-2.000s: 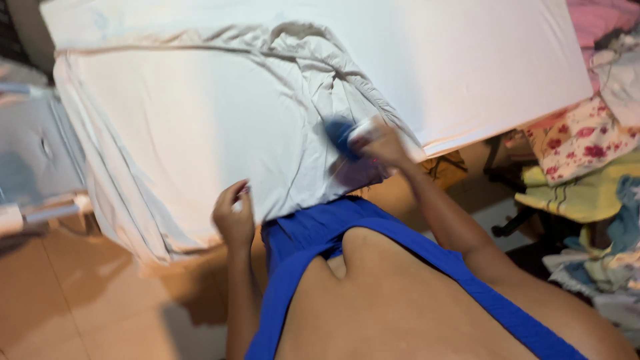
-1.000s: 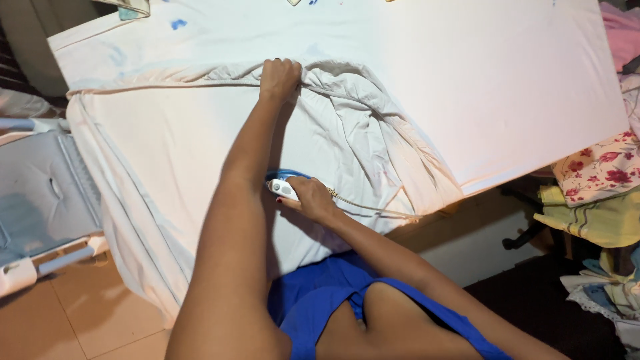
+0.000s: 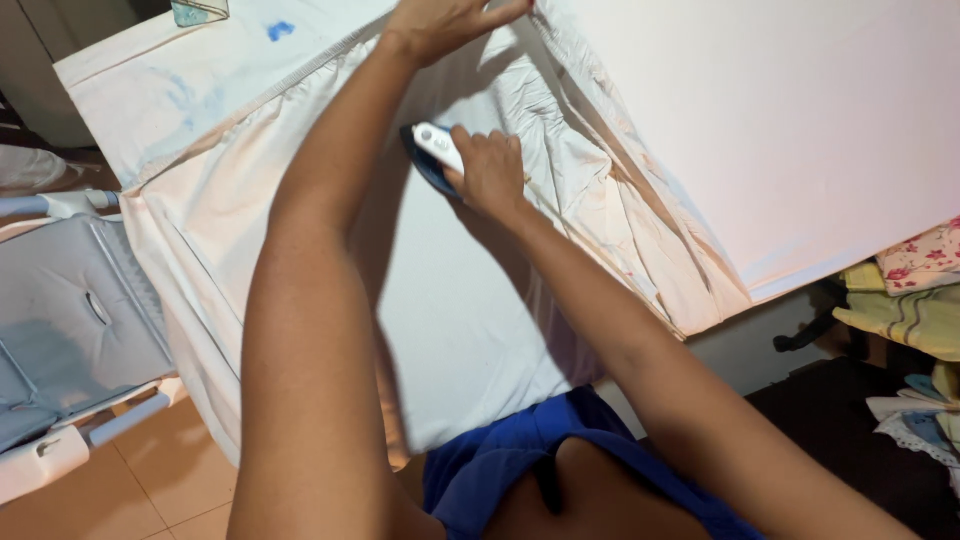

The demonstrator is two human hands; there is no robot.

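A white fitted sheet with an elastic edge [image 3: 465, 300] lies over the padded, cloth-covered table [image 3: 750, 135] and hangs down at the left. My right hand [image 3: 491, 169] is closed round the white handle of a blue clothes iron [image 3: 431, 161], which rests on the sheet with its tip to the upper left. The iron's cord runs from behind my hand down to the table's near edge. Farther up, my left hand [image 3: 450, 22] is at the sheet's gathered far edge, thumb or finger stretched to the right; the frame's top cuts it off, so its hold is unclear.
A grey padded seat or carrier with a white frame [image 3: 82, 300] stands at the left on the tiled floor. Folded cloths, one floral [image 3: 926, 259] and one yellow [image 3: 900, 319], are piled at the right. A small patterned item [image 3: 199, 11] sits at the table's upper left.
Two seconds ago my left hand was off the sheet, near my body; since then it has reached to the sheet's far edge. The iron stays in my right hand and has moved farther from my body.
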